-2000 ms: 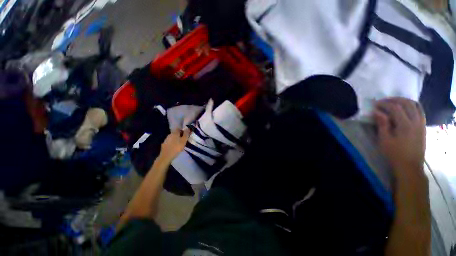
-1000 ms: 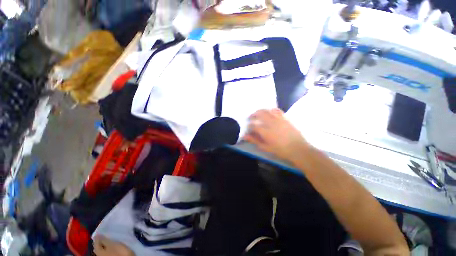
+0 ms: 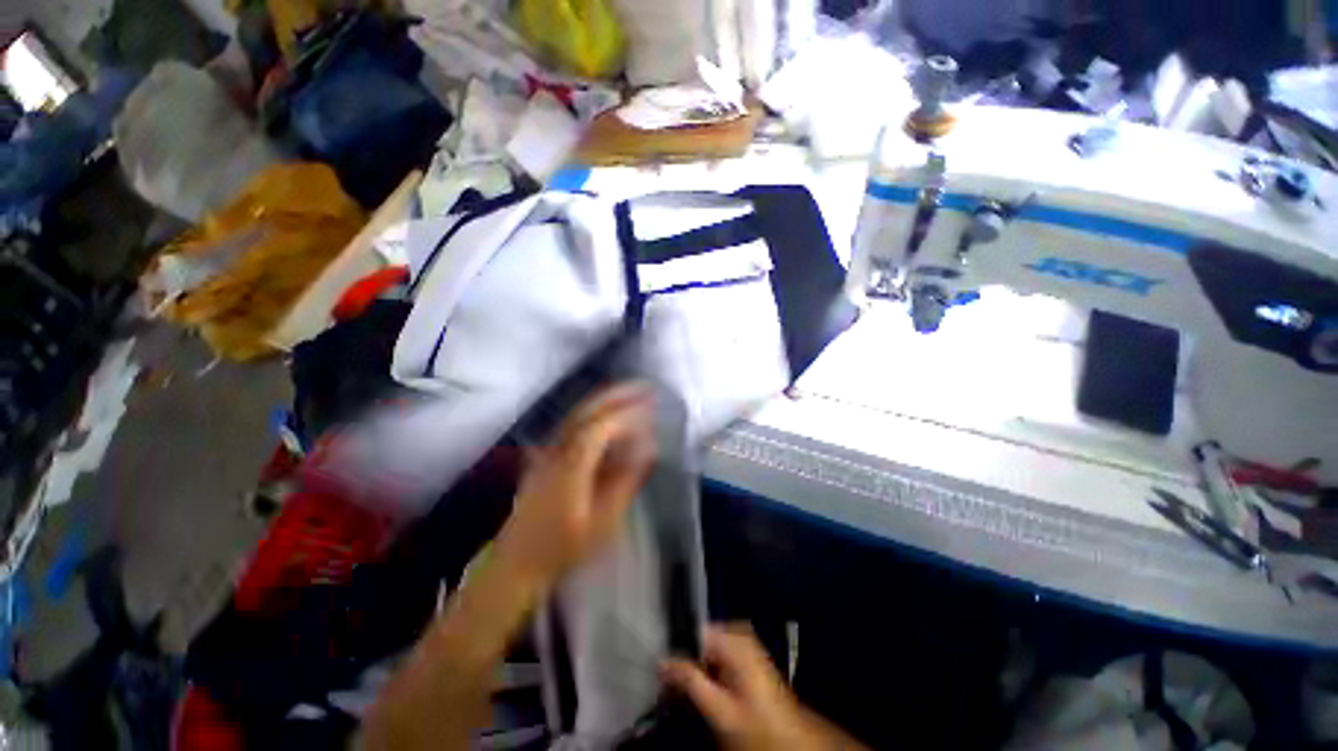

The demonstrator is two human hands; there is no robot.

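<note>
A white garment panel with black stripes (image 3: 704,316) lies on the left end of the sewing table, partly hanging over its front edge. My left hand (image 3: 594,462), blurred, is at the table edge on striped cloth; its exact grip is unclear. A grey-white piece with dark edges (image 3: 609,631) hangs below it over my lap. My right hand (image 3: 734,682) pinches the dark edge of this piece, low in front of me.
The white sewing machine (image 3: 1093,264) stands at right. On its bed lie a smartphone (image 3: 1127,371), thread snips (image 3: 1211,531), a small white tube (image 3: 1221,487) and a red-handled tool (image 3: 1274,474). A red crate (image 3: 301,543) is below left. Cloth heaps lie beyond.
My left hand has come up from the lower left to the table edge. My right hand has left the table for the lap-level cloth. The panel's lower part has shifted and is blurred.
</note>
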